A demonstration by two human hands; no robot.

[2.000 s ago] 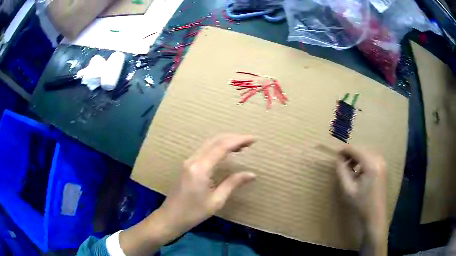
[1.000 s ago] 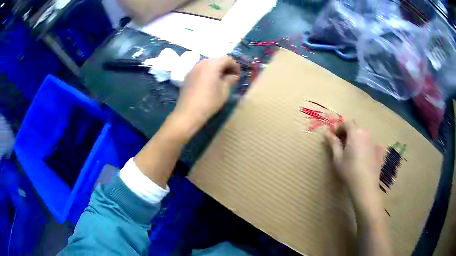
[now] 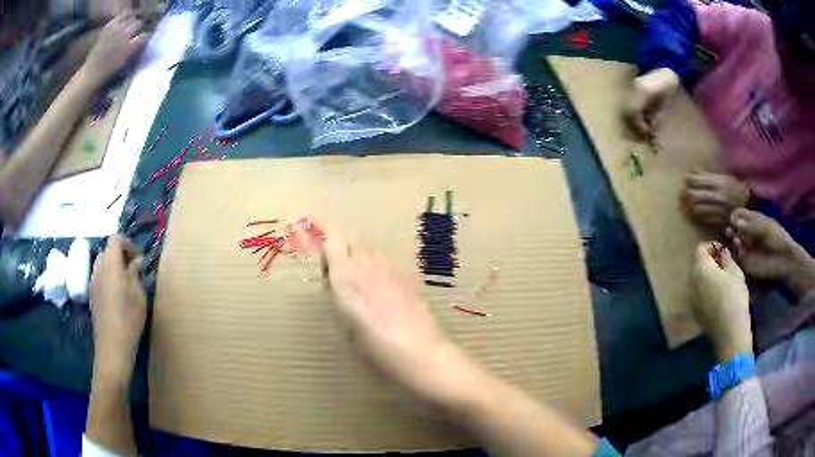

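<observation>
A tan cardboard sheet lies in front of me. My right hand reaches over it, blurred, its fingertips at the loose pile of red wire pieces; whether it grips one is hidden. A dark block of black sleeved pieces lies right of the pile, with two green sticks at its top. One black piece lies just below the block, and a single red piece lies lower right. My left hand is off the sheet's left edge over the bench, fingers curled; its contents cannot be seen.
A white wad sits beside my left hand. Clear bags, one with red parts, and blue loops lie behind the sheet. Red scraps lie left. Other people's hands work at a right-hand cardboard; another arm is upper left.
The view has swung right, bringing people at the right into sight. My left hand stays near the white wad, lower than before. A red piece now shows below the dark block.
</observation>
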